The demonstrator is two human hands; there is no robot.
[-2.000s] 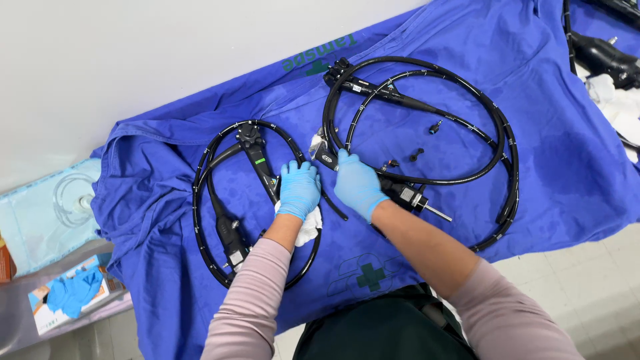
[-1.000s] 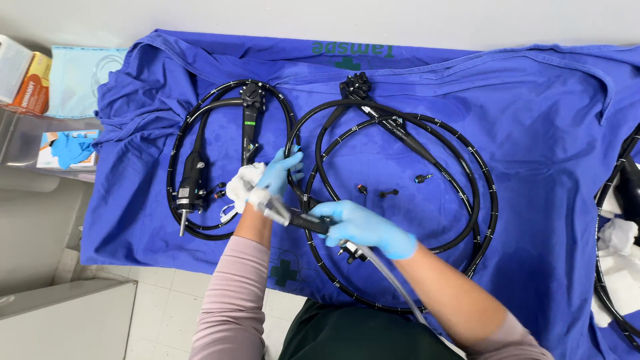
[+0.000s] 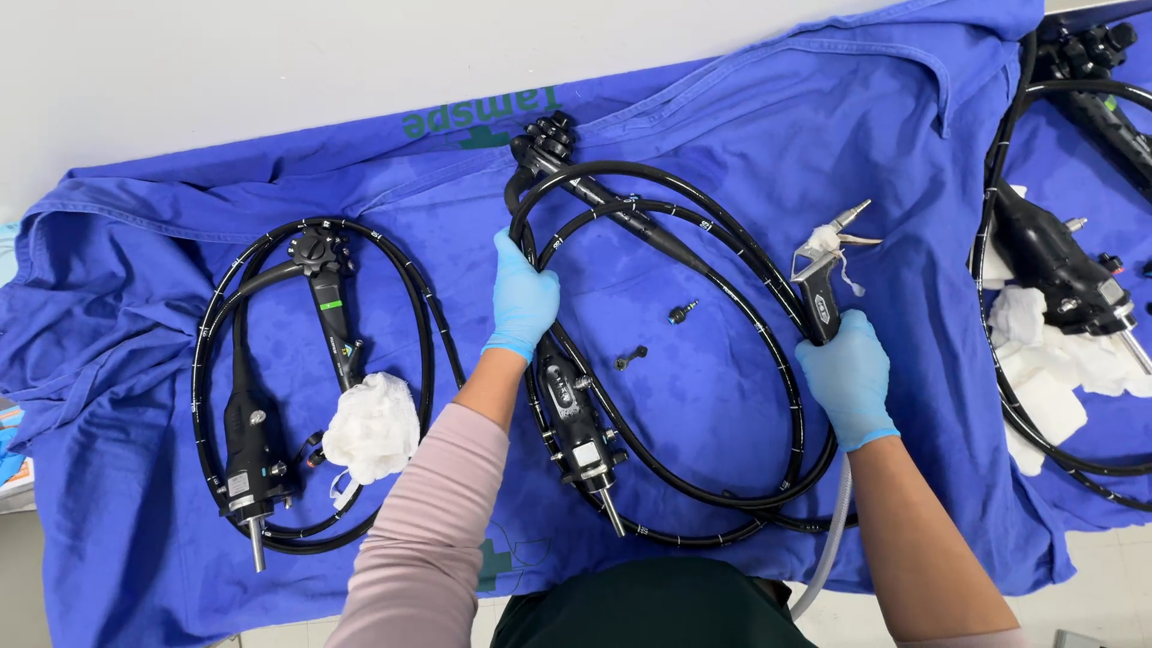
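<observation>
Both hands wear light blue gloves. My left hand (image 3: 522,295) is closed around the black tubes of the middle endoscope, at the left side of its coil. The control head (image 3: 547,144) of that endoscope lies above the hand and its connector (image 3: 576,418) below. My right hand (image 3: 847,378) grips the black handle of an air gun (image 3: 819,292), whose metal nozzle points up and right; a clear hose (image 3: 828,540) runs down from the hand. Between the hands, two small valves (image 3: 683,311) lie on the blue cloth. The right hand also meets the coil's right edge.
A second coiled endoscope (image 3: 247,441) lies at the left beside a crumpled white gauze (image 3: 372,427). Another endoscope (image 3: 1053,256) with white cloths (image 3: 1044,396) lies at the far right. The blue drape (image 3: 927,225) reaches a pale wall (image 3: 270,63) at the back.
The air gun, held between both hands a second ago, is now in my right hand over at the right. The white gauze has left my left hand and lies by the left endoscope.
</observation>
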